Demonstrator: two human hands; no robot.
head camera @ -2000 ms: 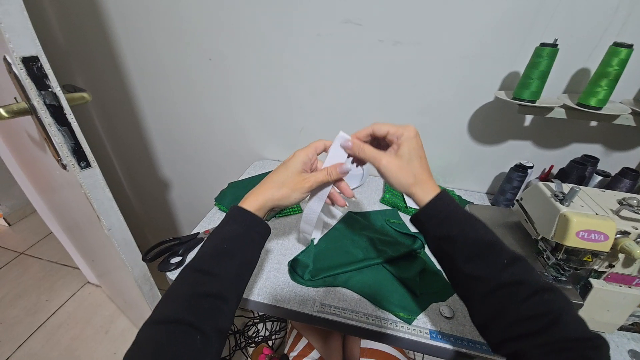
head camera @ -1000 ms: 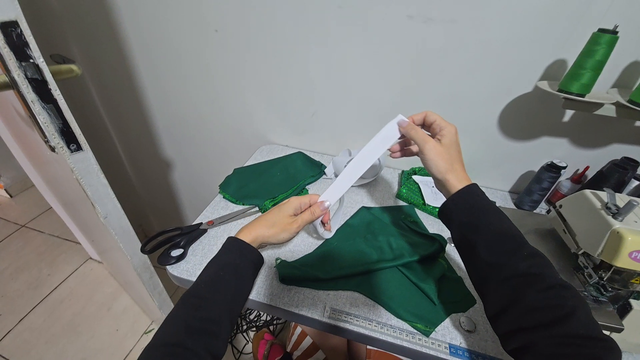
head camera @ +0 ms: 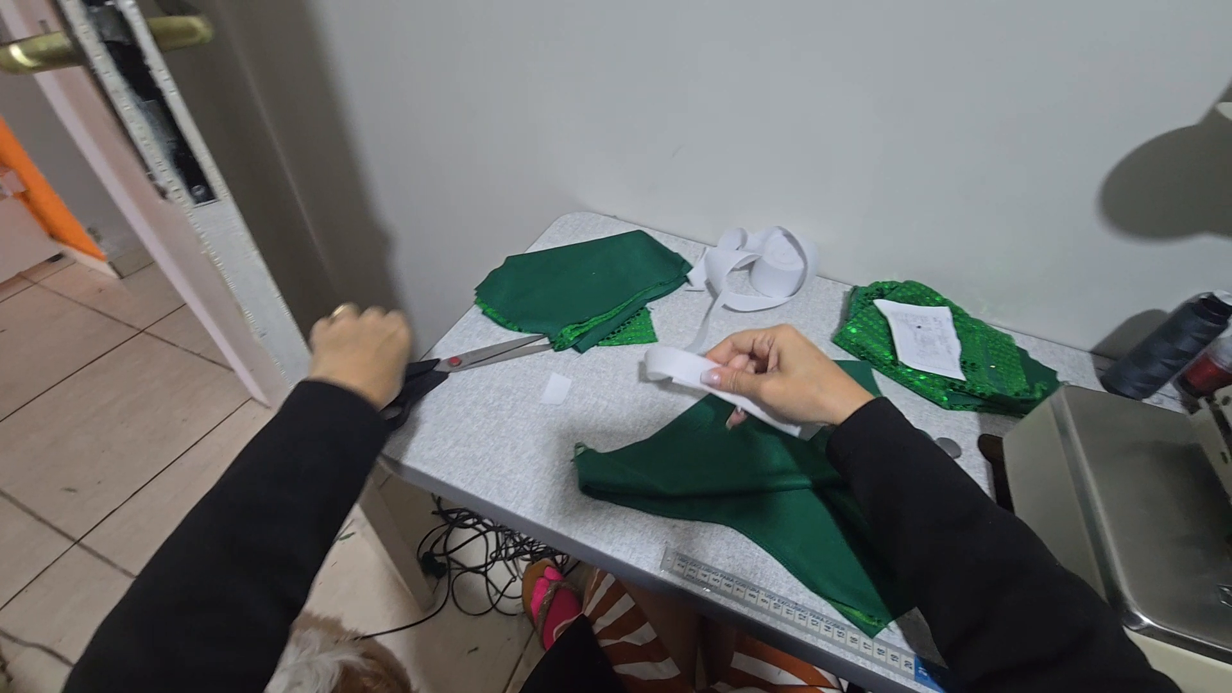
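Note:
My right hand [head camera: 770, 375] pinches a strip of white elastic band [head camera: 674, 369] between thumb and fingers, above a dark green fabric piece [head camera: 712, 467]. From there the band trails back to a loose white coil [head camera: 775, 265] near the wall. My left hand [head camera: 359, 351], back of the hand up and fingers curled, is over the dark handles of the scissors [head camera: 491, 353] at the table's left edge; whether it grips them is hidden. The scissor blades point right, toward a stack of green fabric pieces [head camera: 582, 284]. A small white scrap [head camera: 555, 389] lies on the table.
Green sequined fabric [head camera: 1001, 361] with a white paper [head camera: 919, 337] on it lies at the right, near thread cones [head camera: 1167, 342] and a sewing machine [head camera: 1126, 500]. A clear ruler [head camera: 789, 613] lies along the front edge [head camera: 539, 544]. A door [head camera: 226, 250] stands at the left.
My left hand has let go of the white band and moved left to the scissors. My right hand has lowered with the band over the green fabric. The view has swung left.

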